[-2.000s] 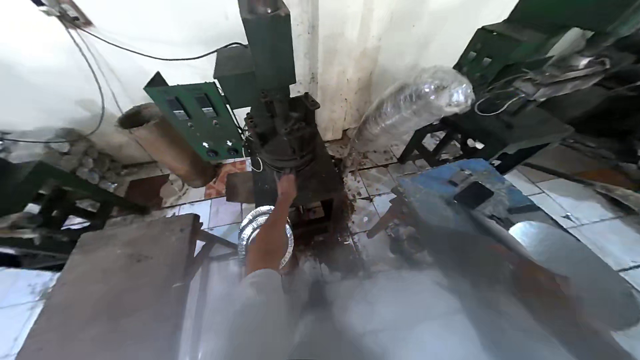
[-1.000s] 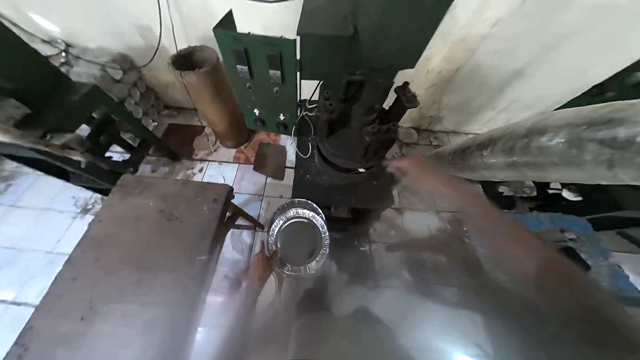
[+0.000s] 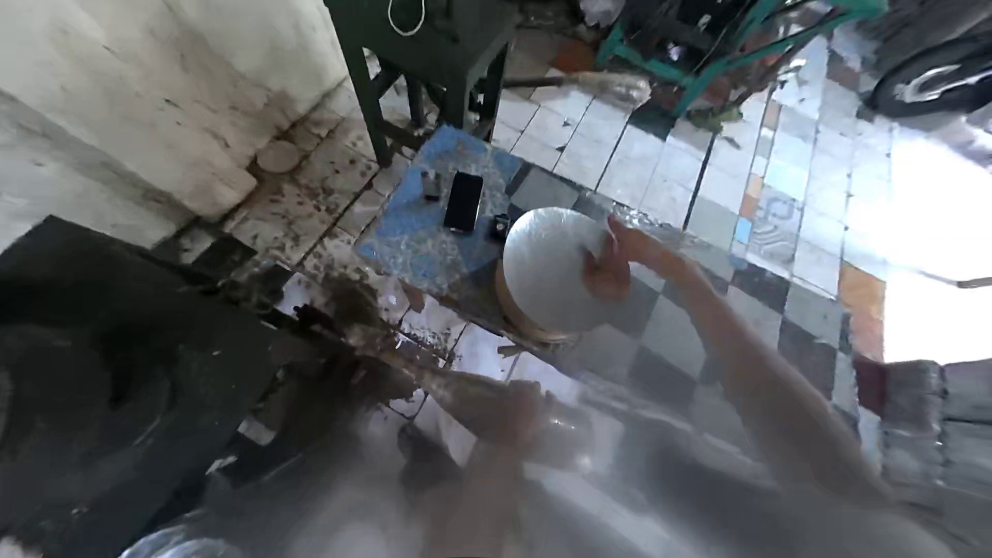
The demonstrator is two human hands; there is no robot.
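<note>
My right hand reaches over the right part of a pale round sheet, its fingers at the surface and near the rim. Whether it grips the sheet cannot be told. The sheet lies on a round stack with a tan edge, on a bench with a blue and grey checkered top. Low in the centre, my left hand is blurred, apart from the sheet, and its fingers are unclear. A shiny crinkled item shows at the bottom left edge.
A phone and a small dark object lie left of the sheet. A dark green stand is behind the bench, and a dark flat surface at left. A broom lies on the tiled floor.
The view has swung far right, from the dark machine to the bench. My right hand has moved from beside the machine to the round sheet. My left hand was at a foil tray.
</note>
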